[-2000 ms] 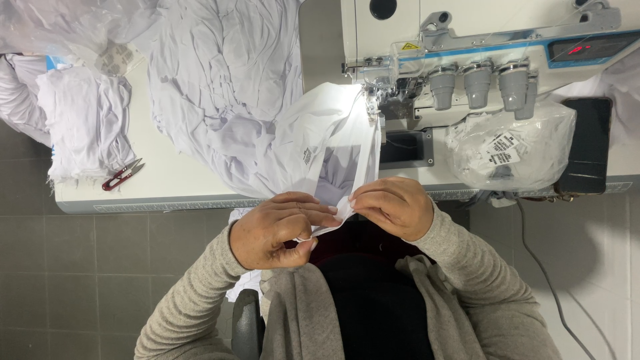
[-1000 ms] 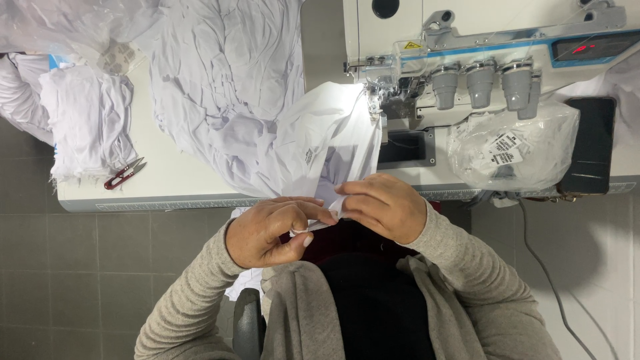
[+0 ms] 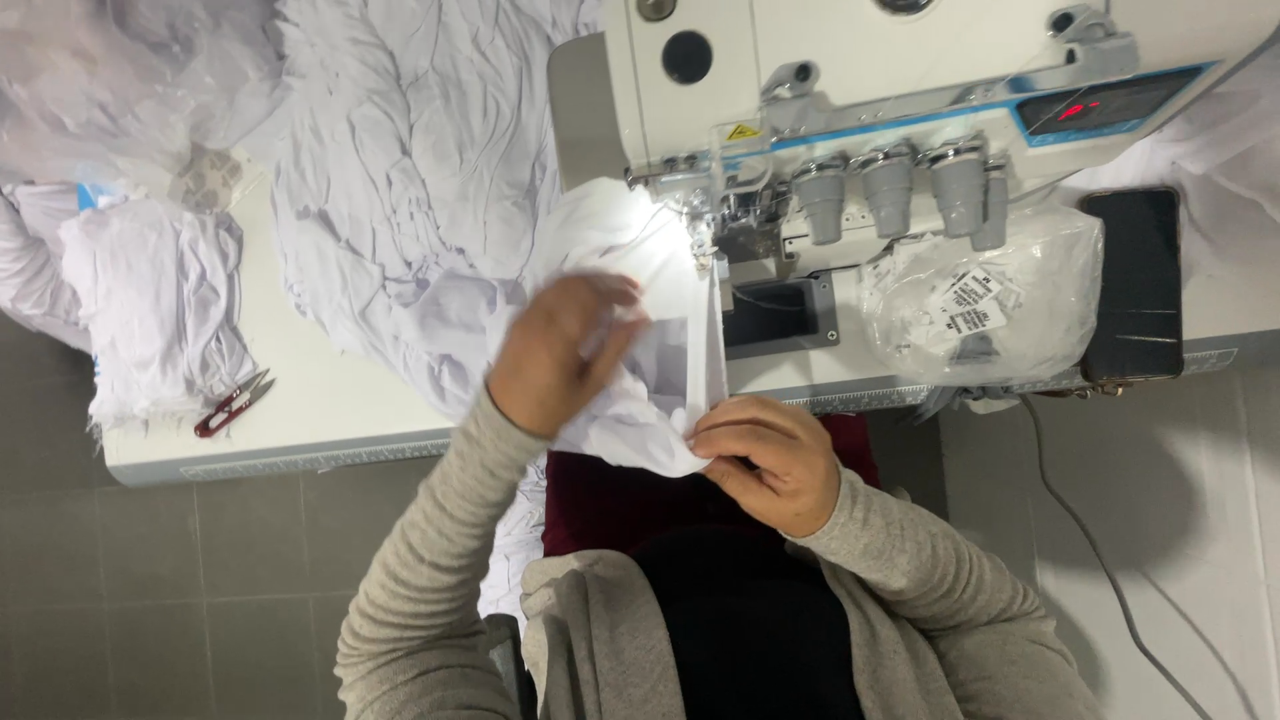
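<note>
White fabric [image 3: 640,440] runs from under the presser foot [image 3: 703,250] of an overlock sewing machine [image 3: 900,60] down over the table's front edge. My right hand [image 3: 775,460] pinches the fabric's lower right corner between thumb and fingers. My left hand [image 3: 570,350], blurred, is raised over the fabric left of the needle area, thumb and fingers apart; I see nothing held in it. A lamp lights the cloth brightly at the needle. Part of the fabric is hidden under my left hand.
A large heap of white cloth [image 3: 400,180] lies left of the machine. Farther left are a stack of white pieces [image 3: 160,300] and red-handled thread snips [image 3: 235,403]. On the right are a plastic bag of printed labels [image 3: 980,310] and a black phone [image 3: 1132,285]. A cable hangs below.
My left hand has moved up from the fabric's lower edge, where it was beside my right hand, toward the needle area. My right hand remains at the lower edge.
</note>
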